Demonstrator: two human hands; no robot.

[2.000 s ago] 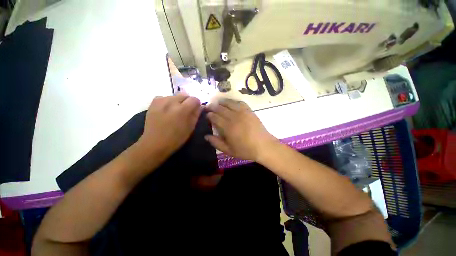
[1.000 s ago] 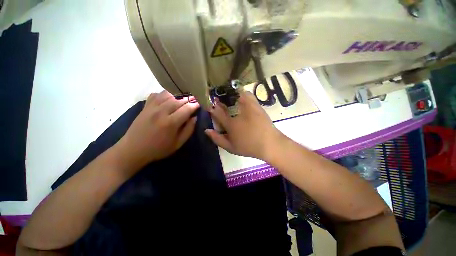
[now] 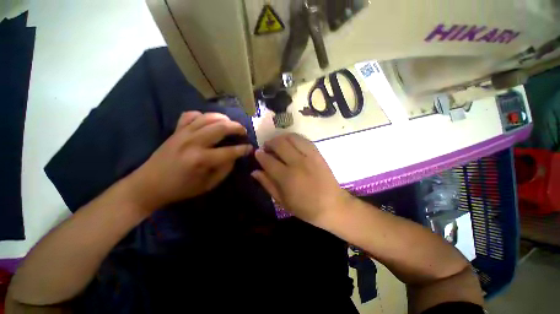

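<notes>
A dark navy cloth panel [image 3: 116,129] lies on the white table left of and under the sewing machine head [image 3: 209,43] and hangs towards the lap. My left hand [image 3: 199,153] rests on the cloth with bent fingers and pinches it near its right edge, just in front of the presser foot area. My right hand [image 3: 298,175] holds the cloth's right edge with its fingertips, close beside my left fingertips. The needle and presser foot are mostly hidden behind the head's lower end.
Black scissors [image 3: 334,95] lie on the machine bed, with a white strip [image 3: 384,89] to their right. Another dark panel [image 3: 13,129] lies at far left. A switch box [image 3: 511,113] is at the table's right end. A blue basket [image 3: 491,214] with clear bags stands below right.
More of the navy cloth now lies spread on the table left of the machine head. Both hands have moved slightly towards me, and my right hand has left the spot beside the needle area.
</notes>
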